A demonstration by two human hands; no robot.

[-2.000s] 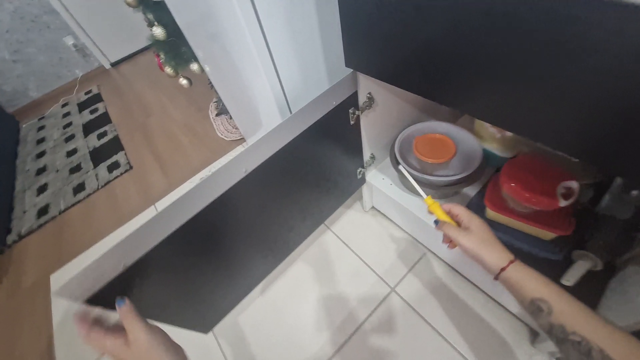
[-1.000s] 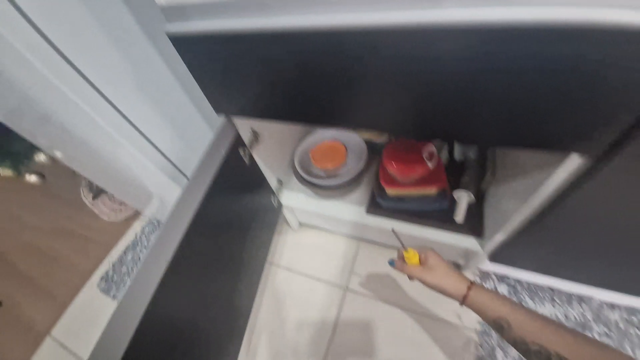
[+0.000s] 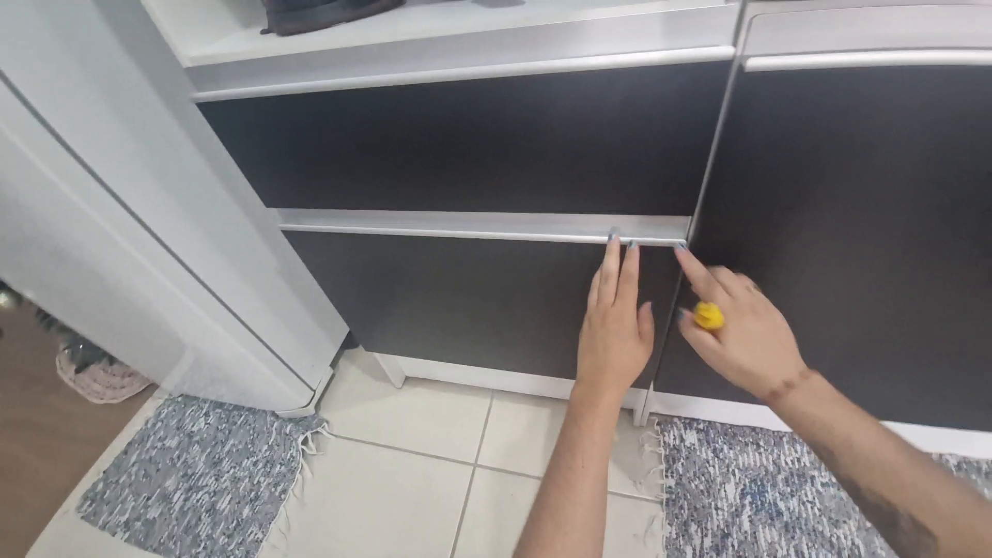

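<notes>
A dark lower cabinet door [image 3: 465, 298] with a light metal edge handle [image 3: 465, 227] stands closed beneath a dark front panel [image 3: 465, 143]. My left hand [image 3: 618, 325] lies flat against this door near its right end, fingertips at the handle strip. At the strip's right end, my right hand [image 3: 740, 329] touches with its index finger. Its other fingers are curled round a tool whose yellow handle [image 3: 708, 315] shows; the rest of the tool is hidden by the hand.
A tall light-coloured appliance or panel [image 3: 178, 217] rises at the left. Another dark cabinet door [image 3: 860, 232] adjoins on the right. Woven grey rugs [image 3: 201, 473] [image 3: 744, 496] lie on the pale tiled floor [image 3: 395, 480]. A dark object [image 3: 325, 14] sits on the shelf above.
The lower door, open in both earlier frames, is now closed and hides the bowls and red containers. My left hand, out of view one second ago, now rests on it.
</notes>
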